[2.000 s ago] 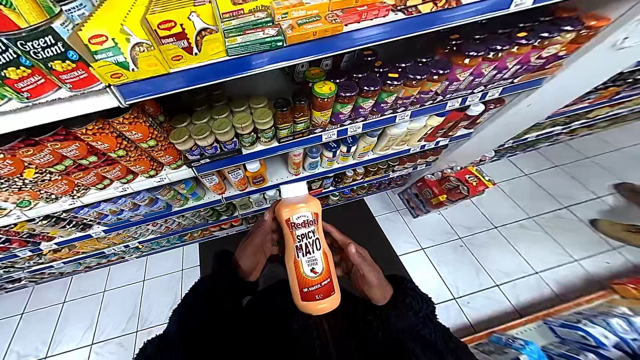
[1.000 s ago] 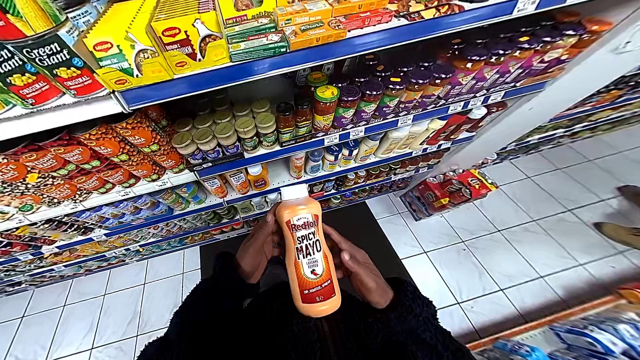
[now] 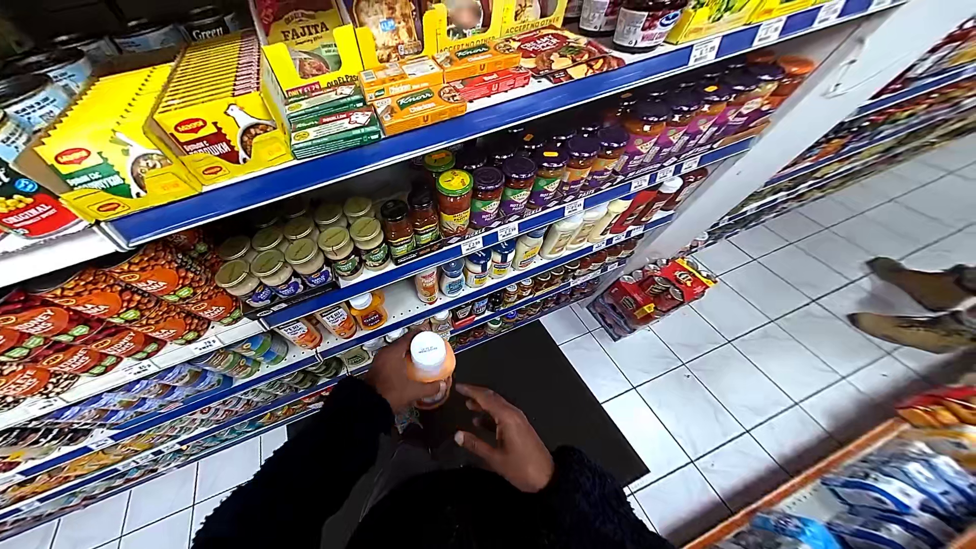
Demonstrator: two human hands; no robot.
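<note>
My left hand (image 3: 396,373) is wrapped around an orange plastic bottle of spicy mayo (image 3: 434,364), upright, with its white cap toward the camera. Just right of the bottle is my right hand (image 3: 505,441), its fingers apart and holding nothing. Beyond my hands, on the shelf, a similar bottle with a white cap (image 3: 427,286) stands beside blue-lidded jars (image 3: 478,268). Orange sauce bottles (image 3: 368,310) stand to the left on that shelf. The label of the held bottle is mostly hidden.
A blue-edged shelf (image 3: 396,152) with packets and boxes juts out above. Shrink-wrapped cans (image 3: 657,293) lie on the tiled floor at the right, near a person's shoes (image 3: 907,328). An orange-edged display (image 3: 793,488) stands at the lower right.
The bottle has tipped from label-up to cap toward the camera. My right hand has come off it, while my left hand still holds it. The view has shifted somewhat.
</note>
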